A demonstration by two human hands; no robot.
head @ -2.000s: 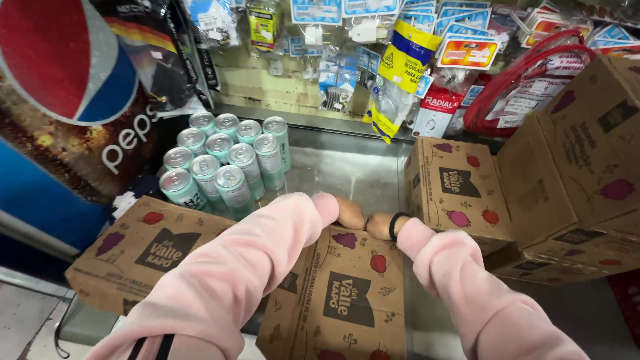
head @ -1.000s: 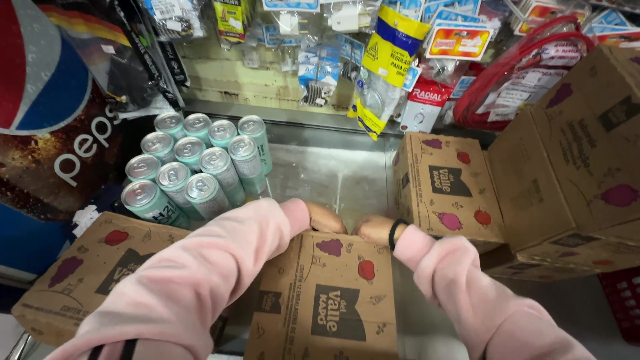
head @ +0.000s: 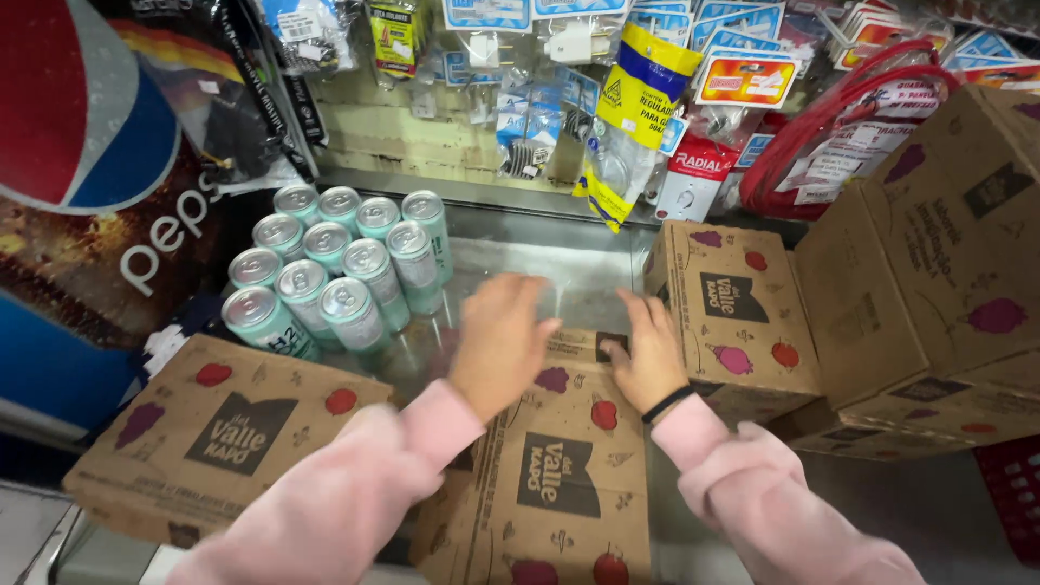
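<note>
A printed Del Valle Kapo cardboard box (head: 561, 479) lies between my forearms, its far end by my hands. My left hand (head: 504, 341) is blurred above the box's far left corner, fingers loosely curled, holding nothing that I can see. At the far right corner, my right hand (head: 650, 349) has its fingers spread and its thumb near the box's dark patch; whether it touches the cardboard is unclear. Left of my left hand stand several pale green drink cans (head: 349, 305) in a tight group. Another Kapo box (head: 735, 309) is just right of my right hand.
One more Kapo box (head: 227, 439) lies at the left, below the cans. Larger cartons (head: 934, 276) are stacked at the right, near a red basket (head: 1011, 496). Packaged hardware (head: 642, 114) hangs along the back above the metal surface (head: 552, 244). A Pepsi-printed panel (head: 89, 162) stands at the left.
Both hands were together at the box's far edge, fingers bent down over it. Now they are raised and farther apart, with the fingers in sight and the box's far end uncovered.
</note>
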